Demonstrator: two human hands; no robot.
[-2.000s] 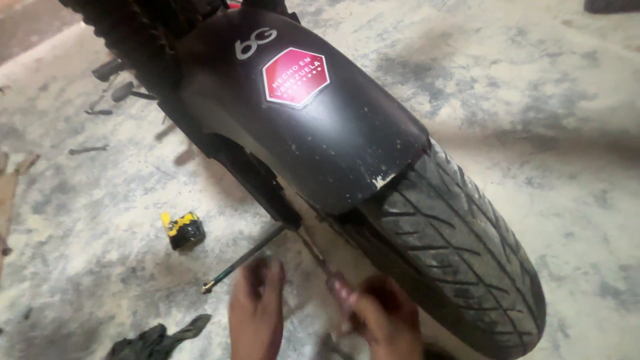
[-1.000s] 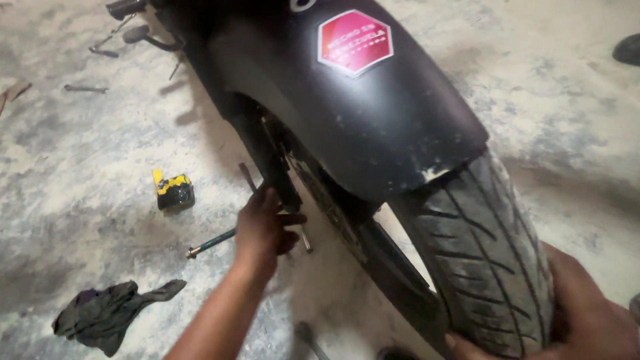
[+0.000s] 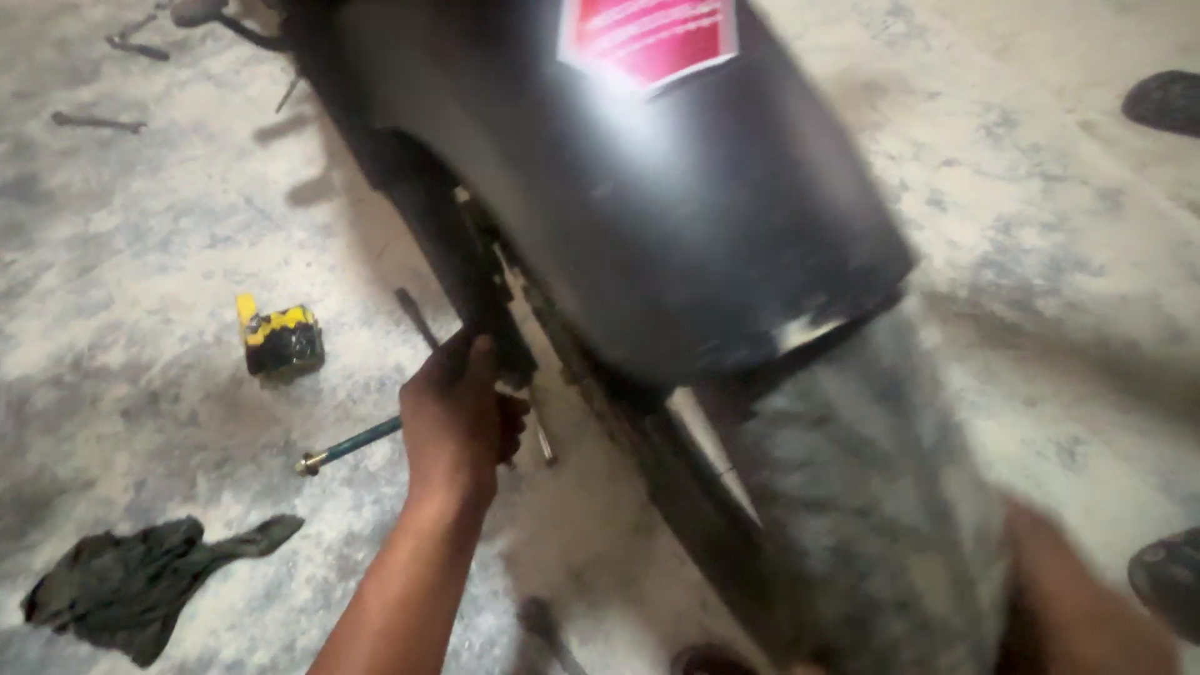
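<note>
A motorcycle's black front fender (image 3: 600,216) with a red sticker arches over its front tire (image 3: 862,497). My left hand (image 3: 459,403) is around the lower end of the black fork leg (image 3: 450,253), its fingers curled at the axle area; what exactly it grips is hidden. A long axle bolt (image 3: 352,445) points out to the left behind that hand, and a thin metal rod (image 3: 546,441) shows just right of its fingers. My right hand (image 3: 1078,600), blurred and partly cut off, lies against the right side of the tire, its fingers mostly hidden.
On the concrete floor to the left are a yellow and black box-shaped object (image 3: 283,342), a dark crumpled cloth (image 3: 122,586) and a wrench (image 3: 98,122). A dark tool (image 3: 548,633) lies at the bottom. Dark shoe-like objects (image 3: 1167,101) stand at the right edge.
Two seconds ago both hands were below the fork, near a screwdriver-like tool. My right hand has since moved right to the tire, and my left hand up to the fork end.
</note>
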